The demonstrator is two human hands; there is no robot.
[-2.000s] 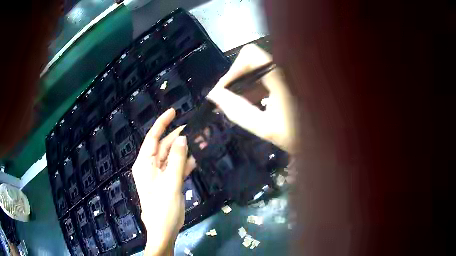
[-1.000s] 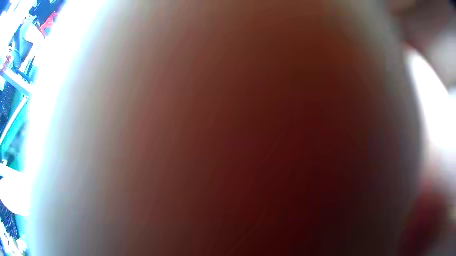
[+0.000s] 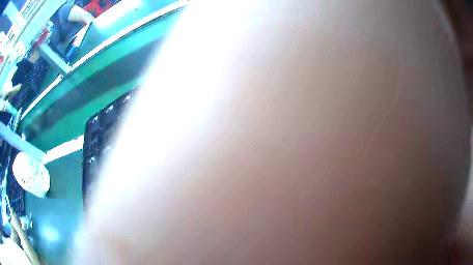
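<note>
A very large, blurred, skin-coloured shape (image 3: pixel 301 155), apparently part of a hand close to the lens, covers the middle and right of the picture. I cannot tell whether it is my left or my right hand. No fingertips are clear, and nothing held can be seen. The left end of the glossy black blister tray (image 3: pixel 98 137) shows at the shape's left edge. The rest of the tray is hidden.
The green bench (image 3: pixel 63 181) shows at the left. A small pale round fan (image 3: pixel 31 174) stands there beside a white bar (image 3: pixel 65 149). A person's arm (image 3: pixel 79 14) and cluttered equipment are at the upper left.
Two seconds ago both hands worked over the tray. One second ago the blurred shape hid the tray; now it covers less of the left side, and the tray's left end and bench show again.
</note>
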